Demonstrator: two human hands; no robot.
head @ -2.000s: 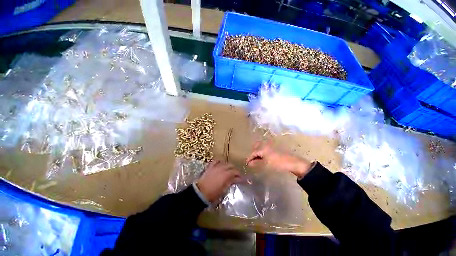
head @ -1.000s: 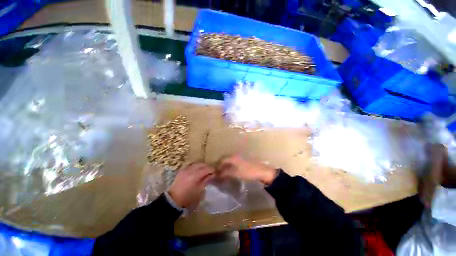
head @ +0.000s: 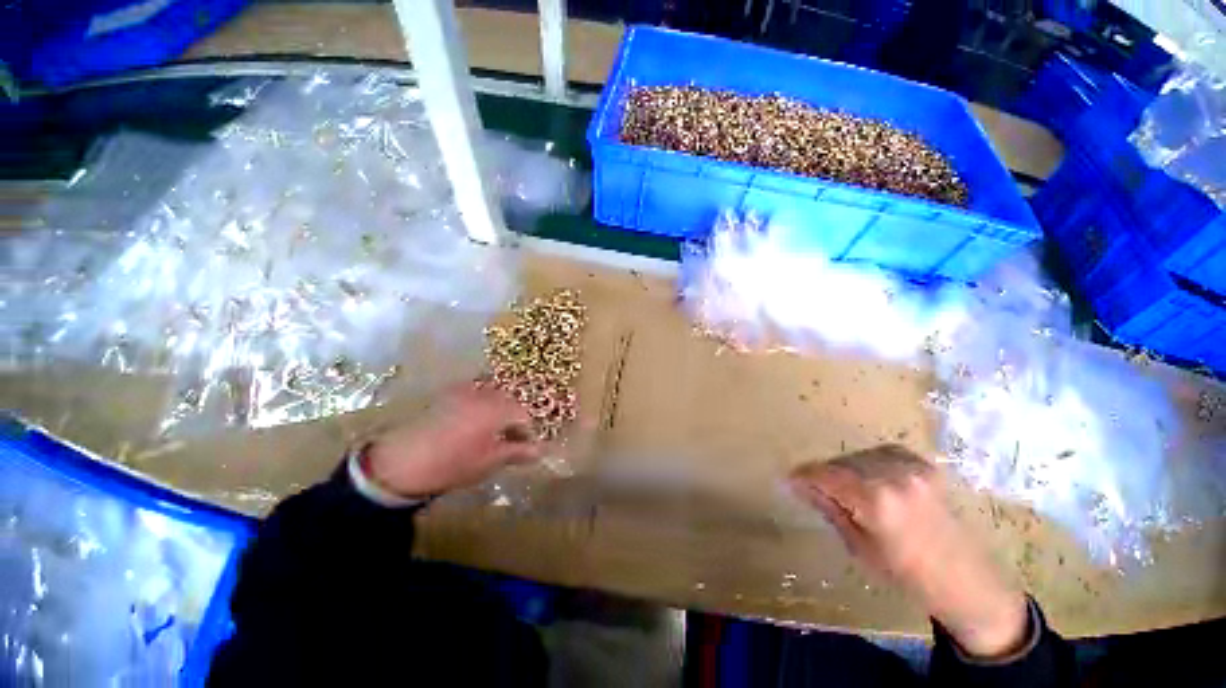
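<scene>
A heap of small gold-brown metal parts [head: 538, 352] lies on the tan table. My left hand [head: 451, 441] is at the heap's lower left edge, its fingertips touching or just over the parts; whether it holds any is hidden. My right hand [head: 894, 518] is well to the right over the table, blurred, fingers pointing left; what is in it cannot be told. A faint blurred clear patch, perhaps a plastic bag, lies between the hands. A thin dark strip [head: 617, 380] lies just right of the heap.
Glossy clear bags [head: 289, 269] with gold specks cover the left. Cloudy white bags [head: 1049, 423] lie at right. A blue crate [head: 807, 222] full of parts stands behind, beside a white upright [head: 451, 121]. A blue tote [head: 229, 578] with bags is below left; blue crates [head: 1156, 242] are at right rear.
My hands were together over a clear bag below the heap; now they are far apart. My left hand moved left to the heap, my right hand moved right. The view has shifted too.
</scene>
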